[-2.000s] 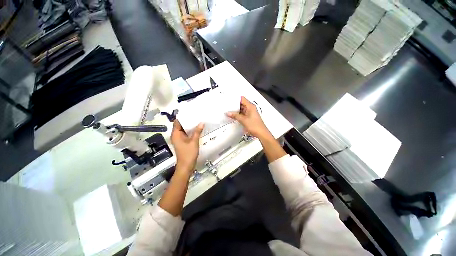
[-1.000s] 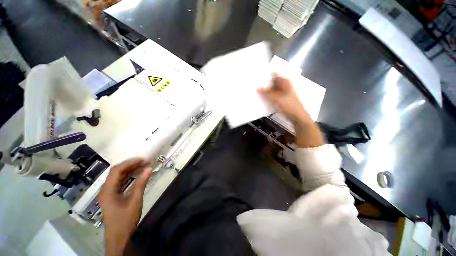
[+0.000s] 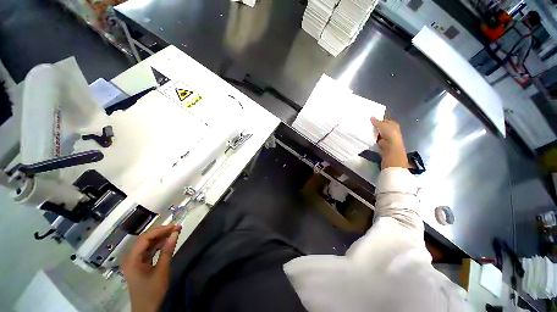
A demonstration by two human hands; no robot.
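White booklets (image 3: 342, 116) lie in a pile on the dark bench, right of the machine. My right hand (image 3: 389, 141) is at the pile's right edge, thumb over the top booklet's corner and fingers at its edge. My left hand (image 3: 149, 262) is at the lower left beside the front guide rail (image 3: 195, 198), empty, fingers bent and a little apart. The white sewing machine (image 3: 40, 116) stands at left, with its black lever (image 3: 64, 161) and dark metal working area (image 3: 101, 204).
The warning label (image 3: 184, 94) shows on the white machine bed. A white block (image 3: 43, 295) is cut off at the lower left. A tall booklet stack (image 3: 336, 24) stands at the bench's back. A tape roll (image 3: 444, 214) and black strap (image 3: 416, 163) lie right of my right hand.
My right hand has carried the booklet from above the machine's right side onto the pile. My left hand stays near the rail. The view has turned right since the oldest frame.
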